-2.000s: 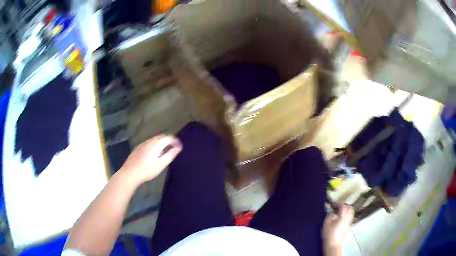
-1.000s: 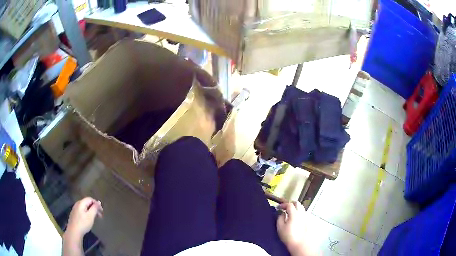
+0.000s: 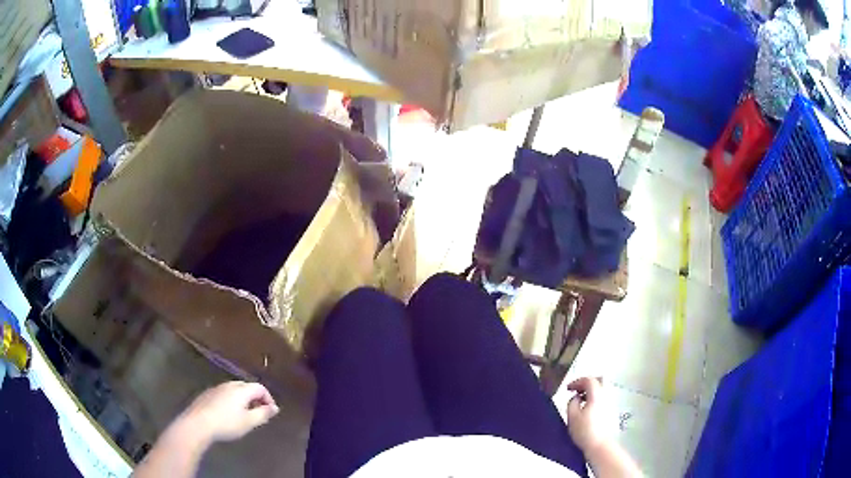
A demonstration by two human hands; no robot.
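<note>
My left hand (image 3: 233, 411) is at the lower left, beside the large open carton (image 3: 359, 229); its fingers are loosely curled and nothing shows in it. My right hand (image 3: 588, 413) is right of my knees, below the wooden chair (image 3: 606, 282), fingers loosely bent and apart, with nothing visible in it. A pile of navy pouches (image 3: 560, 210) lies overlapping on the chair seat. Dark pieces (image 3: 247, 247) lie deep inside the carton. Neither hand touches the pile.
A second carton (image 3: 532, 79) overhangs beyond the chair. A white table (image 3: 308, 61) at the back holds a flat dark piece (image 3: 245, 42). At right are a blue crate (image 3: 784, 219), blue bin (image 3: 774, 392), red stool (image 3: 740, 154) and a seated person (image 3: 784, 56).
The view has swung right from the worktable, then shifted slightly. My left hand has moved right, closer to my legs. My right hand is lower relative to the chair. The pile stays put.
</note>
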